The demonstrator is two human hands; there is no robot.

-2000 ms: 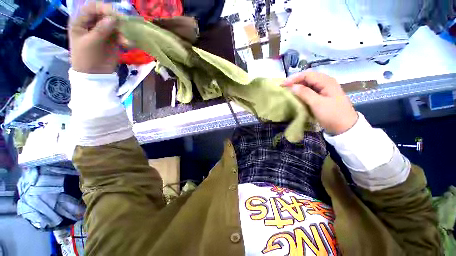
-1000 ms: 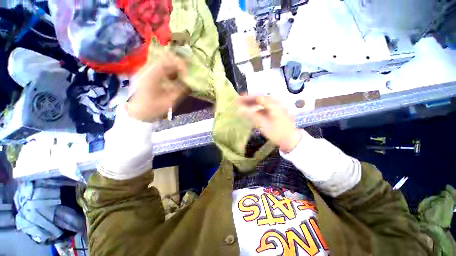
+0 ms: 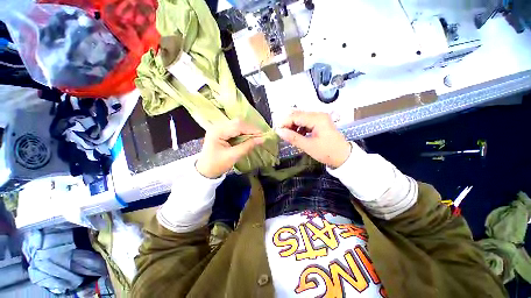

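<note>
A yellow-green knit garment (image 3: 218, 87) lies from the back of the table over its front edge toward my lap. A white label or slip (image 3: 189, 72) lies on it. My left hand (image 3: 226, 146) pinches the garment's edge between thumb and fingers at the table's front edge. My right hand (image 3: 315, 137) pinches the same edge just to the right, fingertips almost touching the left ones. The part between the fingertips is small and partly hidden by the fingers.
The white sewing machine (image 3: 372, 43) stands behind right. Red bag (image 3: 131, 29) and clear bag (image 3: 81, 46) lie back left. A thin white tool (image 3: 173, 133) is on the dark patch. Scissors (image 3: 459, 201), a T-shaped tool (image 3: 466, 151) and green cloth (image 3: 508, 236) lie at right on dark cloth.
The garment, earlier held up and stretched between my hands, now lies on the table. My left hand has come down and right, close to my right hand. The view has shifted.
</note>
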